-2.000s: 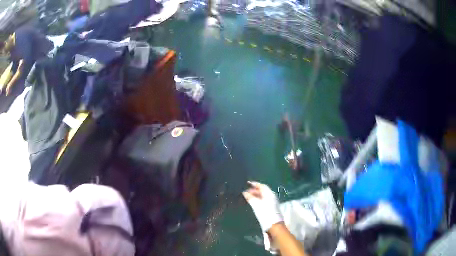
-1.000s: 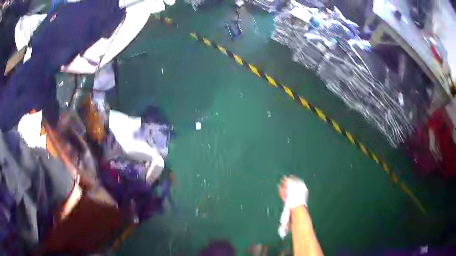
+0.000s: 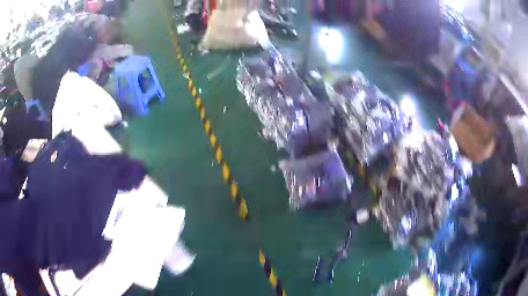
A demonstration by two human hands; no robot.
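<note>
No hand of mine can be made out in the blurred head view. Nearest on the left is a heap of dark navy cloth (image 3: 72,199). White sheet-like or cloth pieces (image 3: 153,248) lie against its right side, with a small pale blurred shape (image 3: 179,258) at their lower right edge; I cannot tell what it is. Behind the navy cloth is a rounded white cloth-covered surface (image 3: 84,110).
A light blue stool (image 3: 138,84) stands at upper left. Yellow-black tape (image 3: 211,139) runs down the green floor. Shiny clear-wrapped packets (image 3: 289,107) lie in rows to the right, near a brown box (image 3: 473,133). A beige sack (image 3: 231,26) is at the top.
The view has swung and moved along the floor. The white-wrapped hand seen over the floor earlier can no longer be made out. The stool and more packet rows have come into view.
</note>
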